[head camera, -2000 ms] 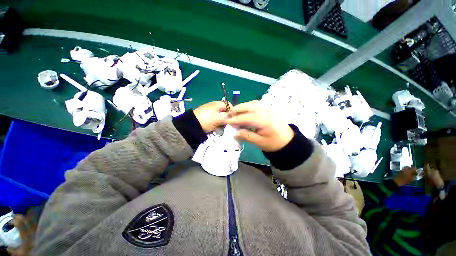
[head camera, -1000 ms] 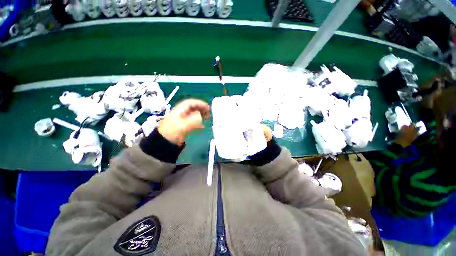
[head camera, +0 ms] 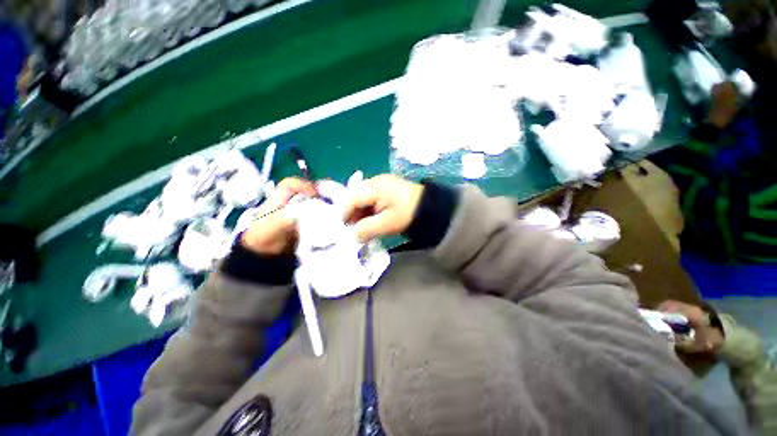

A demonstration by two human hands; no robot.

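Note:
A white camera housing [head camera: 328,251] is held close to my chest, with its white antenna [head camera: 309,313] pointing down toward me. A thin dark and red wire [head camera: 300,162] sticks up from its far end. My left hand [head camera: 274,223] grips the housing's left side near the wire. My right hand [head camera: 388,207] is at its upper right with the fingers bent onto it. The fingertips are blurred, so I cannot tell if they pinch a small part.
White units with antennas lie on the green bench [head camera: 68,285] at left. A clear bag [head camera: 503,162] with heaped white parts and more units [head camera: 596,111] are at right. An open cardboard box [head camera: 643,230] holds white units below. Another person's hand [head camera: 703,330] holds something at lower right.
My left hand has come back onto the housing, and my right hand has moved from its right side to its upper right. The view has turned, and another person's hand now shows at lower right.

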